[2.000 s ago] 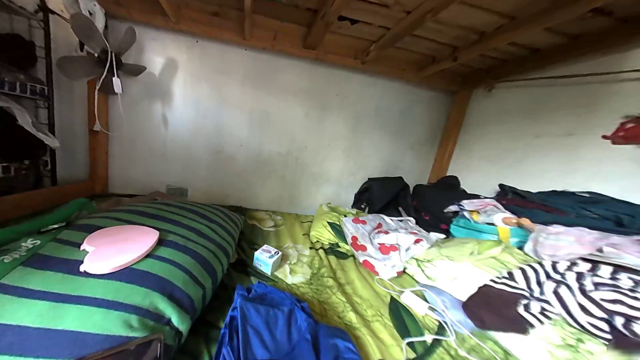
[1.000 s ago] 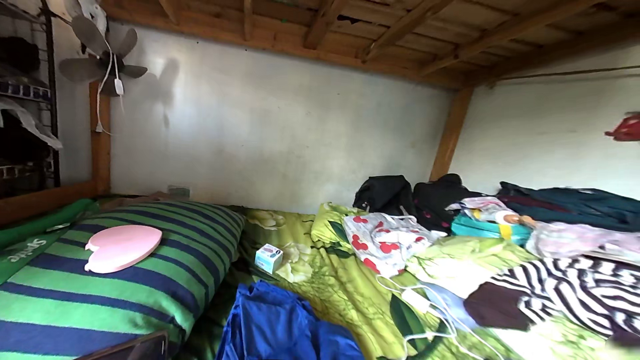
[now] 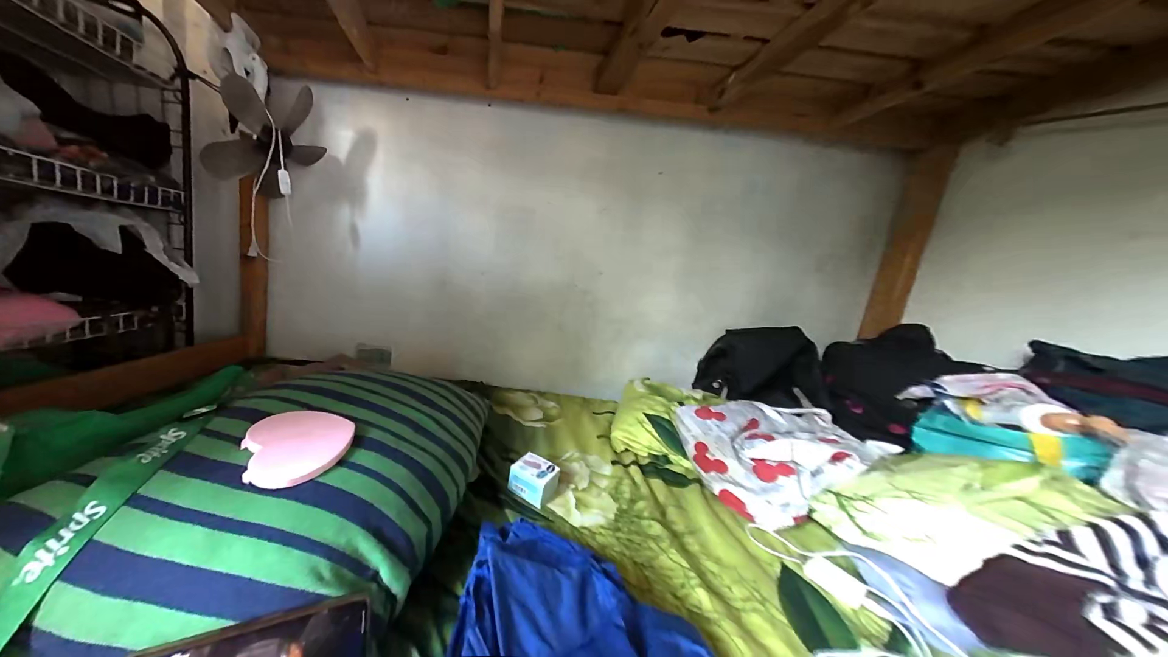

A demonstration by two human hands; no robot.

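Neither my left hand nor my right hand shows in the head view. On a green and navy striped pillow (image 3: 265,538) lies a pink heart-shaped case (image 3: 297,447). A phone-like device with a dark screen (image 3: 310,631) is cut off by the bottom edge, against the pillow's front. Right of the pillow, a small white and blue box (image 3: 534,480) rests on the green floral bedsheet (image 3: 657,529). Blue fabric (image 3: 557,602) lies crumpled at the bottom centre. A white power strip or adapter (image 3: 835,581) with white cables sits to its right.
Clothes, a white cloth with red shapes (image 3: 766,456), black bags or garments (image 3: 762,365) and a teal package (image 3: 1004,443) are heaped at right. A wire rack (image 3: 187,201) and a fan (image 3: 265,141) stand out at left. Wooden slats (image 3: 630,46) span overhead; a green strap (image 3: 100,511) crosses the pillow.
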